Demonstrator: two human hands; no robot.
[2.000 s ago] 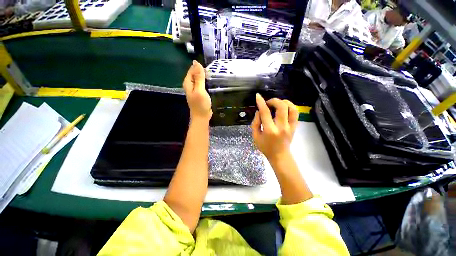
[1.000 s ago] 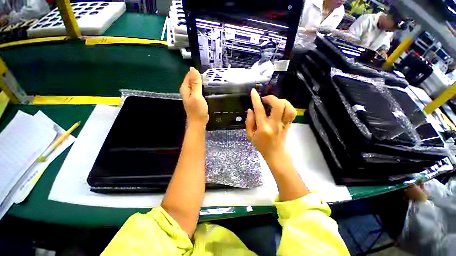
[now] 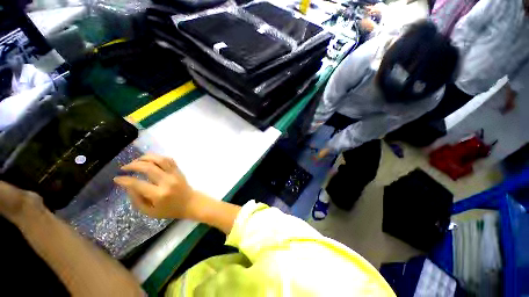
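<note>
The dark tablet (image 3: 66, 154) is tilted at the left edge, with a white round button and small icons on its lower strip. A camera picture shows at its upper left, cut off by the frame. My left hand (image 3: 18, 200) is at the tablet's near left edge and holds it, partly cut off by the frame. My right hand (image 3: 155, 184) is off the tablet, fingers apart and slightly bent, over a silvery sparkling bag (image 3: 116, 223) and the white bench sheet (image 3: 206, 136).
A tall stack of wrapped black tablets (image 3: 249, 52) stands at the back of the green mat, beyond yellow tape (image 3: 162, 101). At right, a person (image 3: 371, 87) in a pale smock bends down beside the bench. A black object (image 3: 416, 209) and blue rack (image 3: 513, 238) are on the floor side.
The view has swung to the right, so the tablet and stack sit further left. My right hand has come away from the tablet. The person at right now bends down near the bench.
</note>
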